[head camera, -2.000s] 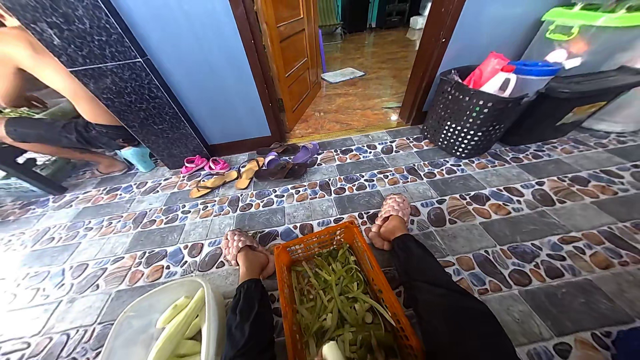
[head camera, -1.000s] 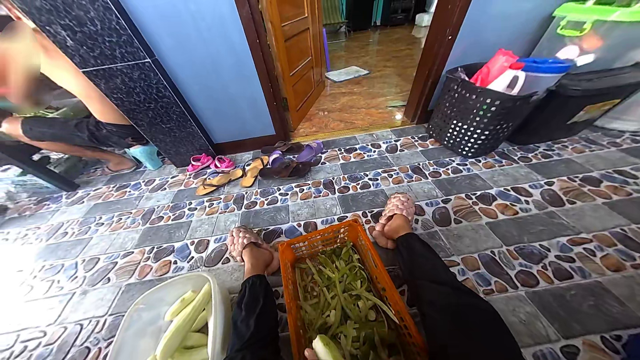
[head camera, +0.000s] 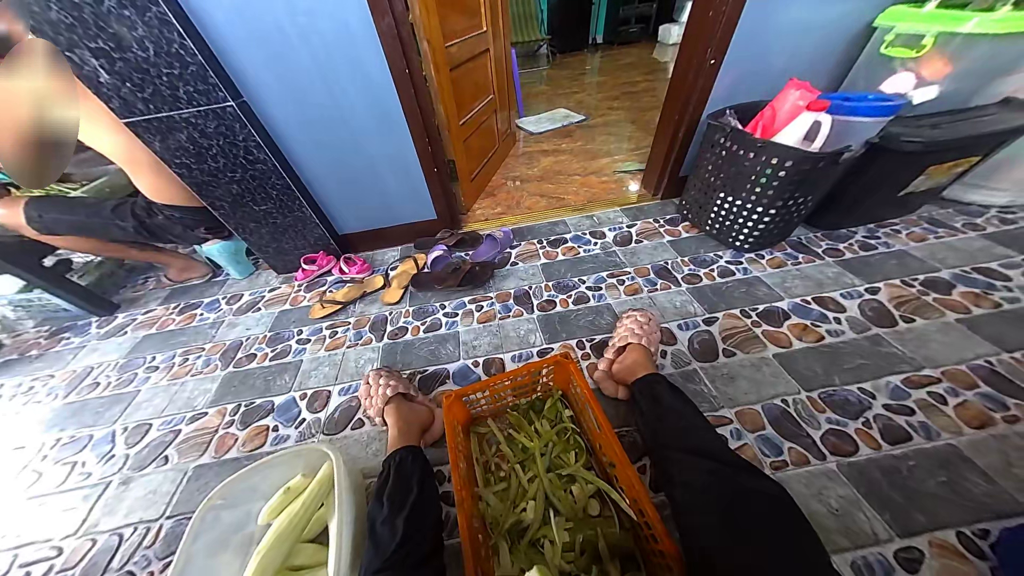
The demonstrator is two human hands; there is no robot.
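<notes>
An orange plastic crate stands on the tiled floor between my feet, full of green vegetable peelings. At its bottom edge only a small pale piece of a vegetable shows; neither of my hands is in the picture. To the left of the crate, past my leg, a translucent white plastic tub holds several peeled, long pale-green vegetables. My feet, in pink slippers, rest on either side of the crate.
Several sandals lie before an open wooden door. A black perforated basket with containers and a black lidded bin stand at the right. Beside the dark pillar at the left, another person sits low.
The pale vegetable at the crate's lower edge, and the fingertips beside it one second ago, have mostly dropped out of view. The crate and tub have stayed in place.
</notes>
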